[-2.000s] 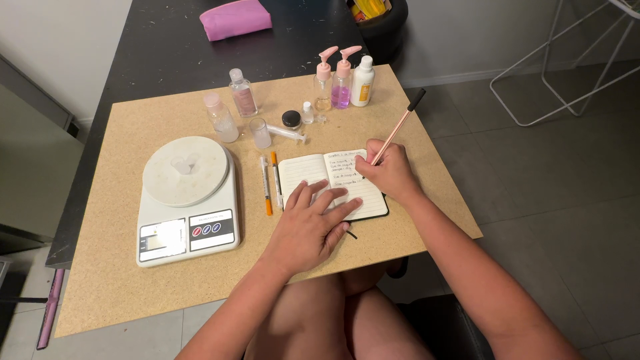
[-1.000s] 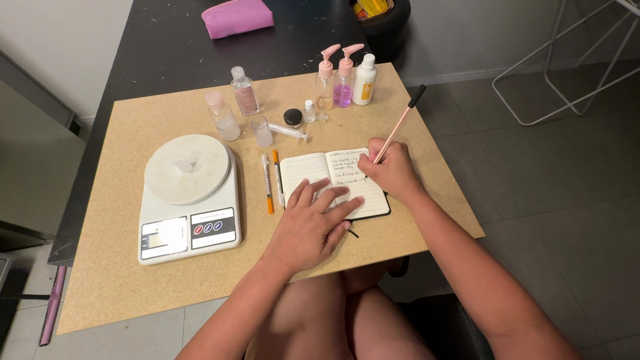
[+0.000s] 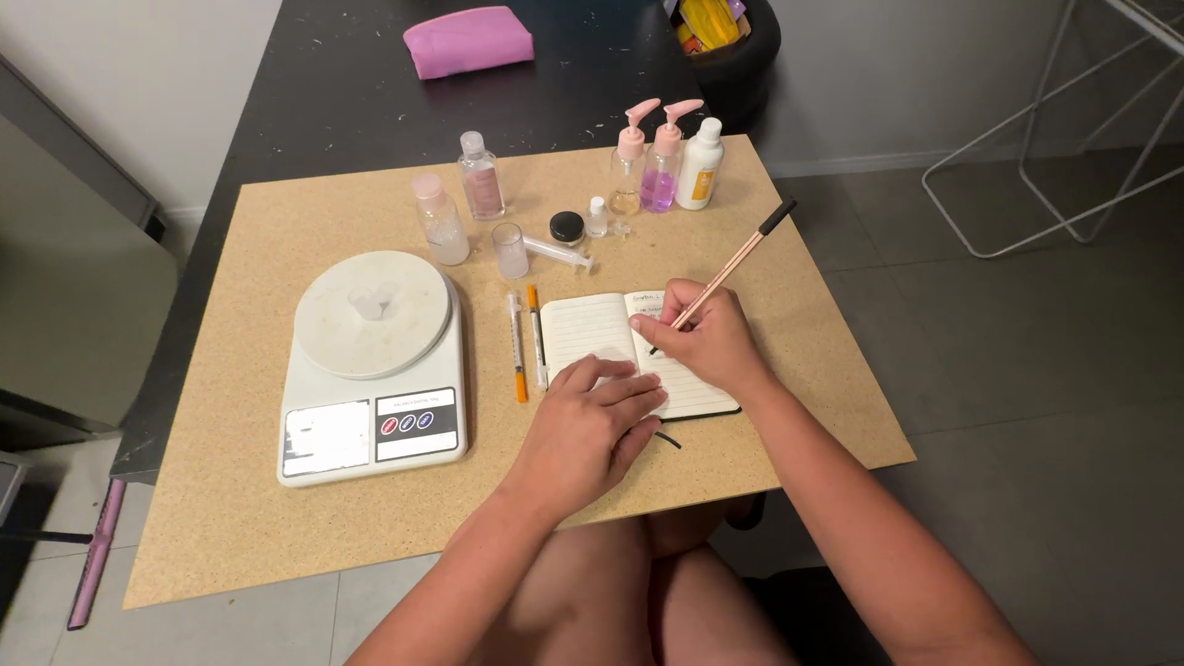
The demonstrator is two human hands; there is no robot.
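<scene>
An open lined notebook point(image 3: 587, 328) lies on the board, its right page bearing handwriting. My right hand point(image 3: 712, 338) grips a slim pen point(image 3: 731, 265) with a black end, its tip at the right page. Palm down, my left hand point(image 3: 592, 425) rests with spread fingers across the notebook's lower part and holds nothing. Left of the notebook lie two orange-capped syringes point(image 3: 516, 347). Farther left stands a white kitchen scale point(image 3: 301, 388) with a small clear piece point(image 3: 372, 301) on its round plate. A larger syringe point(image 3: 558, 252) lies behind the notebook, beside a small clear cup point(image 3: 510, 250).
Behind stand a pink-capped bottle point(image 3: 443, 222), a clear bottle point(image 3: 482, 180), two pump bottles point(image 3: 659, 171), a white bottle point(image 3: 700, 166), a black-lidded jar point(image 3: 567, 228) and a tiny bottle point(image 3: 597, 217). A pink pouch point(image 3: 470, 42) lies on the black table point(image 3: 342, 92) beyond the chipboard point(image 3: 240, 527).
My left hand has slid lower on the notebook, its fingers drawn closer together. The right hand has moved little, with the pen still in it.
</scene>
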